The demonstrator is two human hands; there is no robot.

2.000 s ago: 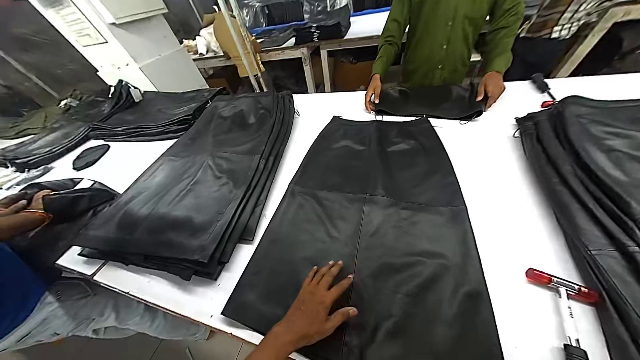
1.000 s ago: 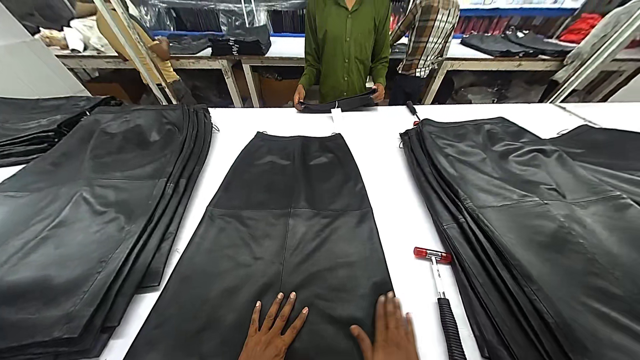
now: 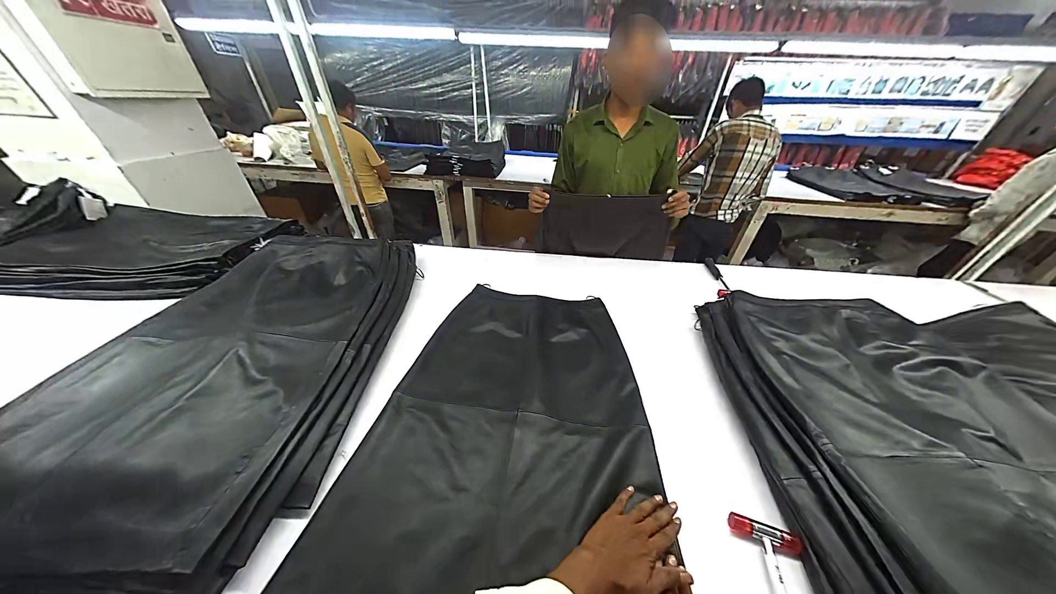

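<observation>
A long black skirt, leather-like (image 3: 495, 462), lies flat on the white table, its narrow waist end away from me. My left hand (image 3: 623, 544) rests palm down on its right edge near the bottom of the view, fingers close together but extended, gripping nothing. Beside its thumb more finger shapes show at the skirt's edge; they may be my right hand, mostly hidden. Across the table a person in a green shirt (image 3: 619, 157) holds up a dark garment (image 3: 606, 223) by its top edge with both hands. To the right lies a red-headed tool with a metal shaft (image 3: 765, 535).
Stacked black garments (image 3: 206, 371) lie at the left, with another pile (image 3: 124, 247) behind them. More are layered at the right (image 3: 932, 404). A second dark-handled tool (image 3: 714, 271) lies near the far edge. Two other people stand at benches behind.
My left hand has moved right across the skirt to its right edge. My right hand, spread on the skirt a second ago, no longer shows plainly. The person opposite has raised the dark garment. The view has tilted up.
</observation>
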